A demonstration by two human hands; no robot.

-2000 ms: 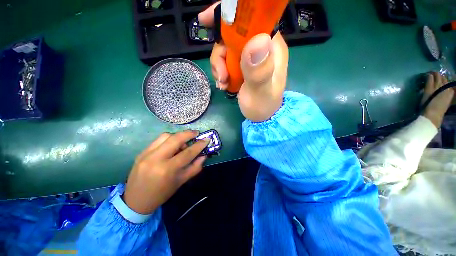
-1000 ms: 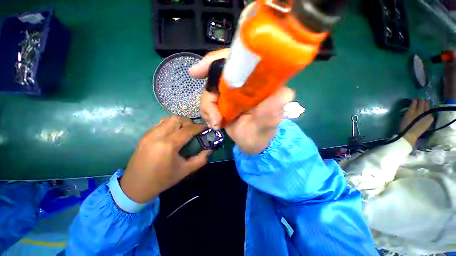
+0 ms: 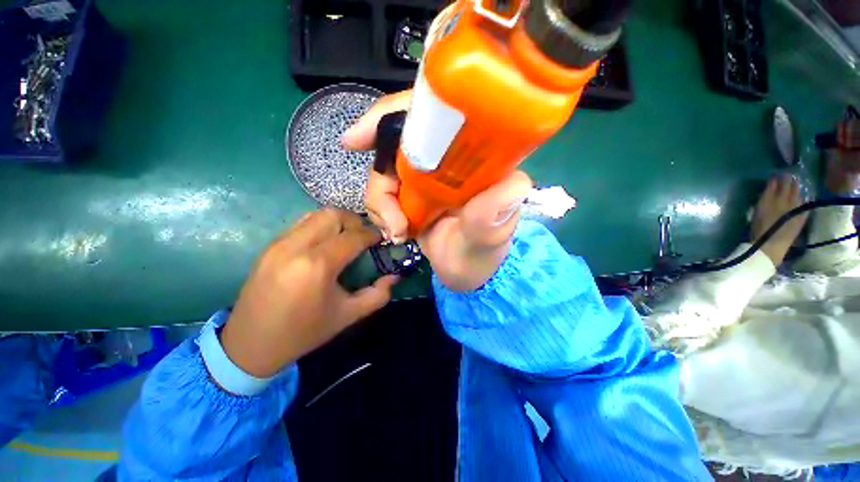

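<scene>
My right hand (image 3: 462, 226) grips the orange electric screwdriver (image 3: 481, 118), its lower end pointing down at the small dark square watch unit (image 3: 398, 256). The bit tip is hidden by my fingers. My left hand (image 3: 300, 282) holds the unit between thumb and fingers at the bench's front edge. The round grey screw plate (image 3: 325, 146) lies just behind, partly covered by my right hand.
A black blister tray (image 3: 339, 56) stands behind the plate, with a second tray (image 3: 737, 52) farther right. A dark blue bin (image 3: 71, 94) of silver parts is at left. A white scrap (image 3: 550, 201), a binder clip (image 3: 666, 237) and another person's hand (image 3: 781, 212) are to the right.
The screwdriver came down from the tray side to the plate and unit, and now stays over the unit. The bench view has shifted slightly; the left hand still holds the unit.
</scene>
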